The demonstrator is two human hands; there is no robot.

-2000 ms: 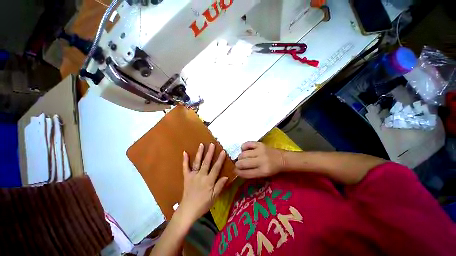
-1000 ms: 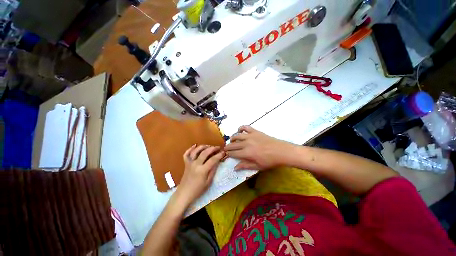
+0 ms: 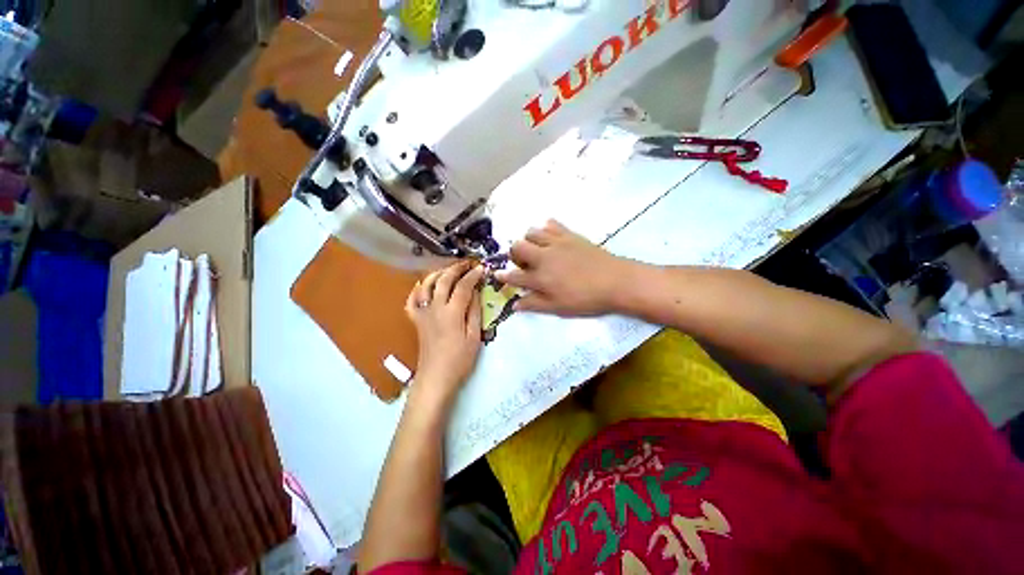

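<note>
The tan leather panel lies flat on the white table, its right part under my left hand and near the presser foot of the sewing machine. A small white tab shows at its lower edge. My left hand rests on the panel's right edge, fingers pointing at the needle area. My right hand is just right of the presser foot, fingertips bent down at the panel's edge. My fingers and the machine head hide the needle and the panel's far corner. A yellow and metal patch shows between my hands.
Thread snips with a red cord lie on the machine bed. An orange-handled tool and a phone are at the far right. White-faced pieces lie on cardboard at left, above a stack of brown panels.
Both hands have moved up to the presser foot, with the panel turned and shifted along. My left hand was spread flat on the panel at first. The yellow and metal patch is now uncovered.
</note>
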